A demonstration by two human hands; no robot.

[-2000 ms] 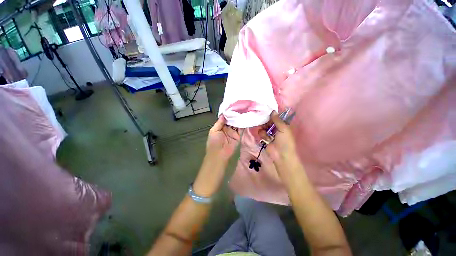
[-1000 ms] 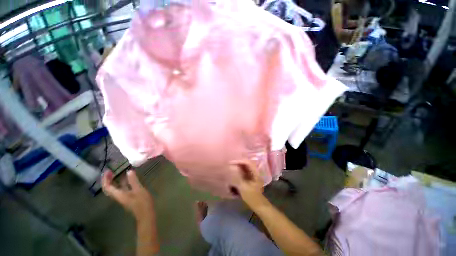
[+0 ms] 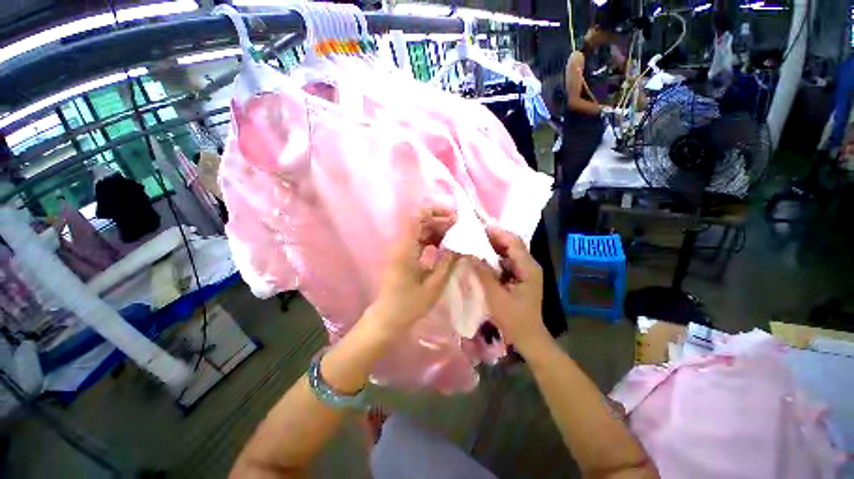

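Observation:
Shiny pink blouses (image 3: 351,206) hang on white hangers (image 3: 251,75) from a thick dark rail. My left hand (image 3: 417,271) and my right hand (image 3: 510,281) hold a white sleeve cuff (image 3: 471,234) between them, at the right side of the front blouse. The fingers of both hands pinch the cuff edge. A small black charm (image 3: 490,332) hangs below my right hand. The tool it belongs to is hidden in my right hand.
The dark rail (image 3: 412,22) runs overhead. More pink garments (image 3: 740,402) lie on a side table at lower right. A blue stool (image 3: 595,271), a black fan (image 3: 698,145) and a person (image 3: 585,84) at a machine are behind, on the right.
The view has turned right and up, now showing the rail and hangers. My hands have let go of the earlier sleeve and come together on a cuff at the blouse's other side.

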